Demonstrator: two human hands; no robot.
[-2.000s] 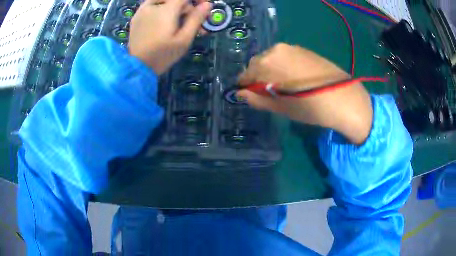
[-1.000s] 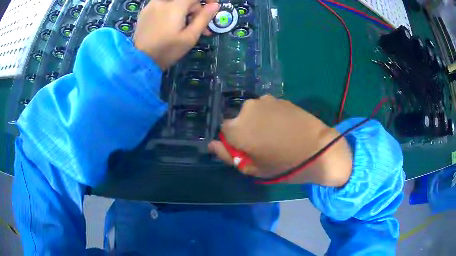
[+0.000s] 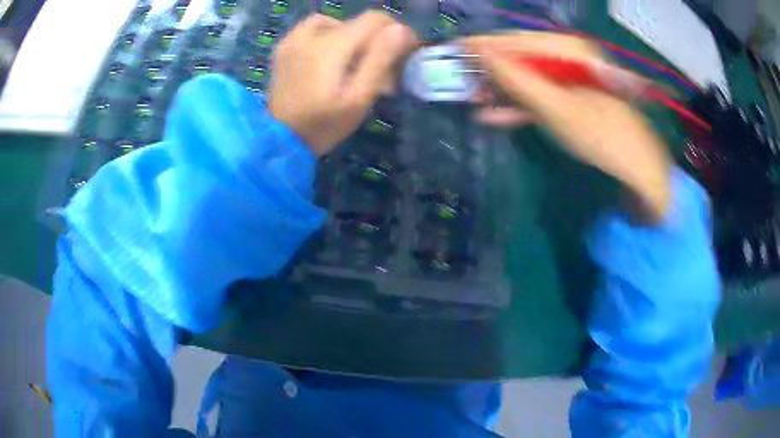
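A coin-sized speaker driver [image 3: 441, 73] with a pale ring and green-white centre is blurred between my hands above the tray. My left hand [image 3: 340, 75] pinches its left edge. My right hand [image 3: 564, 98] is at its right side, blurred, with the red test probe [image 3: 569, 70] lying along the hand; whether my right fingers touch the driver is unclear. Below is a clear blister tray [image 3: 445, 301] with rows of dark drivers with green centres in its pockets.
White board or sheet [image 3: 53, 73] at far left, another [image 3: 676, 34] at upper right. Dark heap of wired parts [image 3: 744, 171] at right. Red and blue lines run across the upper right. The bench's front edge curves below the tray. A blue object [image 3: 761, 376] is at lower right.
My right hand has moved up from the tray's lower right to beside the driver, carrying the red probe. My left hand keeps its hold. The whole view has shifted slightly.
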